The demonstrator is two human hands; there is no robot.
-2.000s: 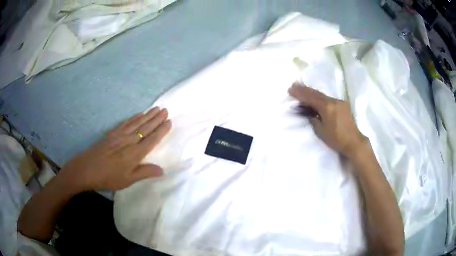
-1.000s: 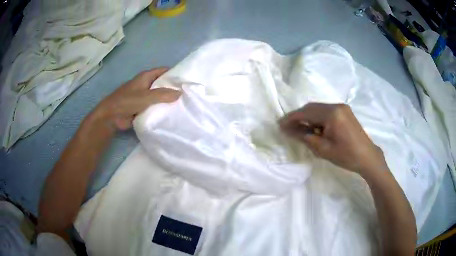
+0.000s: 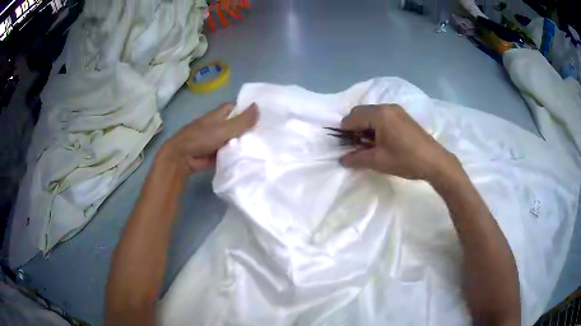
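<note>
The white jacket [image 3: 306, 216] lies spread and bunched on the blue-grey table, its shiny lining [image 3: 299, 248] showing. My left hand [image 3: 207, 137] grips the jacket's far left edge, thumb on top of the cloth. My right hand [image 3: 388, 143] holds dark thread snips [image 3: 349, 135] in its palm, blades pointing left over the white cloth. Its fingertips are at the cloth; whether they also pinch it is hard to tell. A small white tag with dark print [image 3: 536, 207] lies on the cloth at the right.
A pile of off-white garments [image 3: 95, 121] lies along the left of the table [image 3: 306, 44]. A yellow tape roll [image 3: 209, 77] is beside it, with an orange item [image 3: 226, 13] behind. More white cloth [image 3: 548, 89] and cluttered items lie at the far right. A wire rack [image 3: 564, 312] shows lower right.
The jacket's held part has been moved and straightened at the far side; the navy label is out of sight. My left hand has moved slightly right. The snips' blades now show.
</note>
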